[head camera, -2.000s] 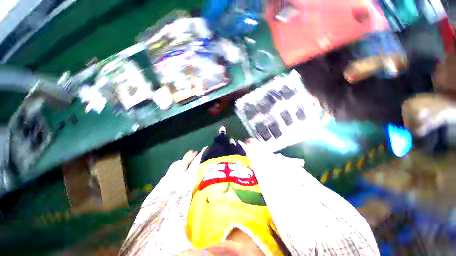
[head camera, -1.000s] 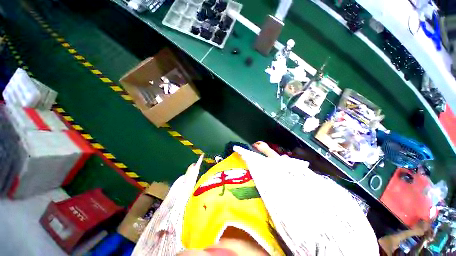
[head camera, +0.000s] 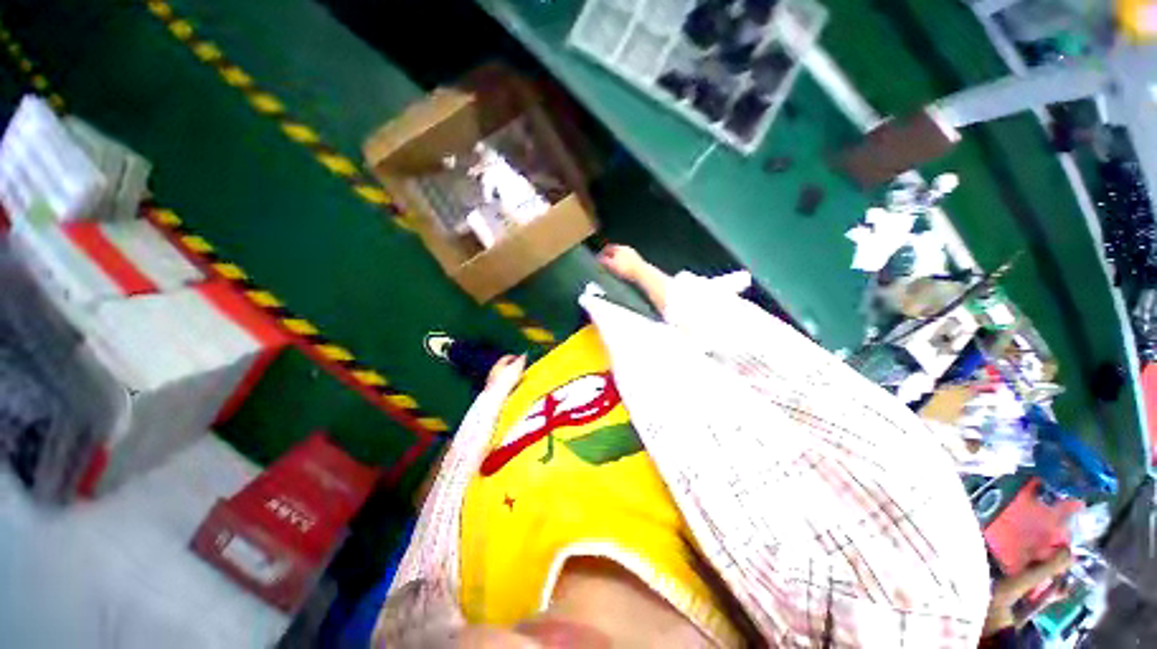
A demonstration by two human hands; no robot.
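My right hand (head camera: 633, 271) shows small at the end of its pale plaid sleeve, near the bench edge and just below an open cardboard box (head camera: 523, 256). Its fingers are mostly hidden, and I cannot tell if it holds anything. My left hand (head camera: 505, 369) is a small patch at the end of its sleeve, close to my yellow shirt; its fingers are unclear. The box stands on the floor with white pieces inside. A pale divided tray (head camera: 627, 41) on the green bench has dark parts in some of its pockets.
The green bench (head camera: 749, 209) runs diagonally at right, bearing a brown block (head camera: 898, 148), cluttered small items and a red-orange sheet (head camera: 1025, 525). Another person's hand (head camera: 1034, 582) is at lower right. White boxes with red bands (head camera: 165, 342) and a red box (head camera: 287, 517) are at left.
The view has swung along the bench. The cardboard box and divided tray have shifted right in view. My right hand has come out further towards the box; a shoe now shows below.
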